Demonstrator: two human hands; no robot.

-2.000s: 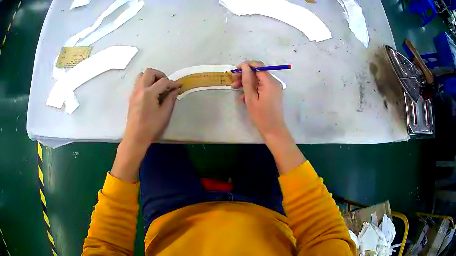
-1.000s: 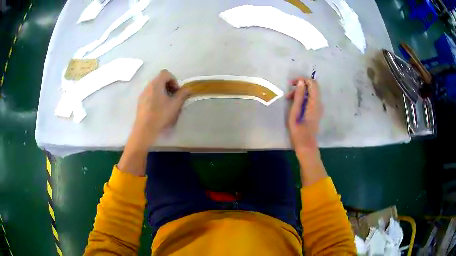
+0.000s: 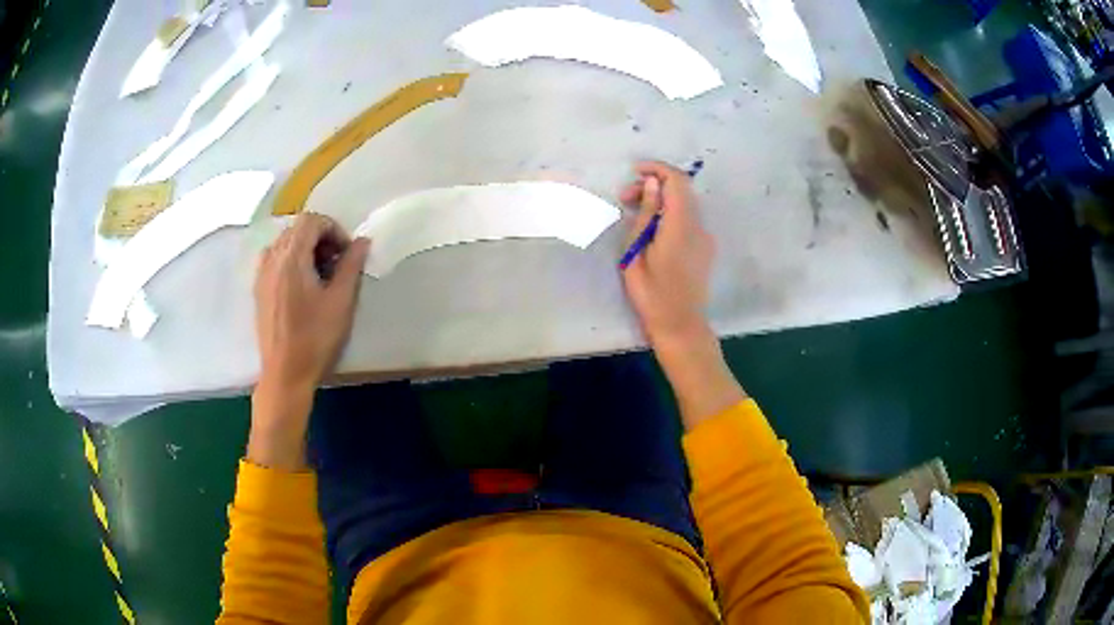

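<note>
A white curved collar piece lies in front of me with its angled right end bare. My left hand is at its left end, thumb and fingers close together; whether they grip the piece is hidden. The tan curved template lies on the table behind the piece, to the left, with its lower end near my left fingertips. My right hand is just right of the piece and holds the dark blue pencil, which slants across the fingers.
White curved pieces lie at the far centre and left, with a small tan template beside the left one. Slim white strips are behind. A steam iron and slotted rest stand at the right edge. A carton with white scraps is lower right.
The curved template has come off the white piece and now lies behind it to the left. My right hand has shifted left with the pencil. The camera view has also turned.
</note>
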